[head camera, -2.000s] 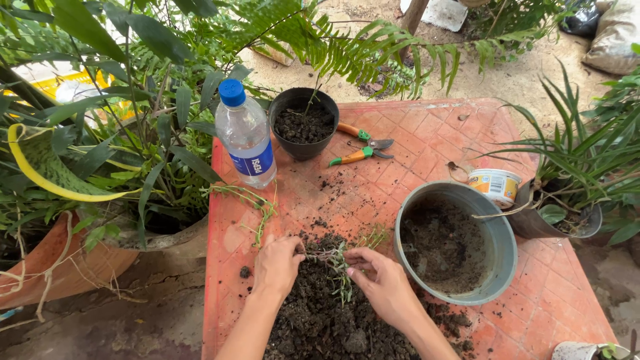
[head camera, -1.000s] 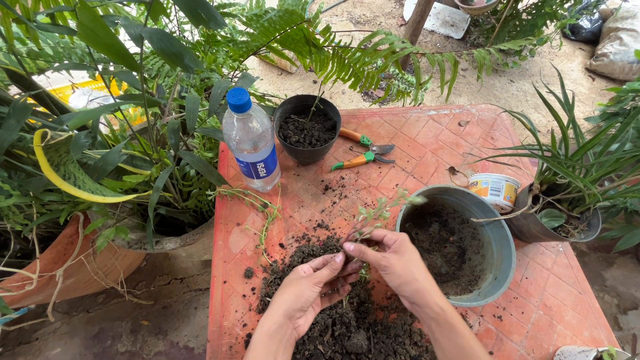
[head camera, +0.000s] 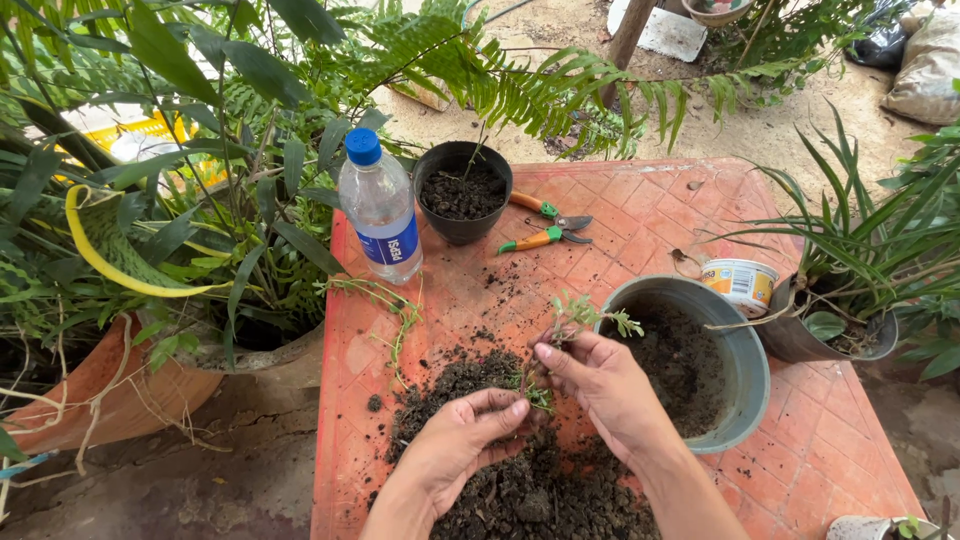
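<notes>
My right hand (head camera: 600, 382) pinches the stems of a small leafy plant cutting (head camera: 577, 311), its green tips pointing up toward the grey plastic pot. My left hand (head camera: 480, 435) holds the lower part of the same cutting between thumb and fingers. Both hands are over a heap of dark soil (head camera: 525, 495) on the red table. Just right of my right hand is the grey pot (head camera: 757, 382), with some soil inside. A few loose green stems (head camera: 405, 319) lie on the table to the left of the heap.
A plastic bottle with a blue cap (head camera: 382, 217) and a black pot of soil (head camera: 461, 199) stand at the back left. Pruning shears (head camera: 551, 225) lie beside them, blades apart. A plastic tub (head camera: 739, 283) and a potted spiky plant (head camera: 832, 330) are right. Fern fronds (head camera: 555, 90) overhang the back edge.
Two seconds ago both hands were low over the soil, apart, with the plant stems between them. The cutting has since been lifted and gathered, its leafy tips now upward.
</notes>
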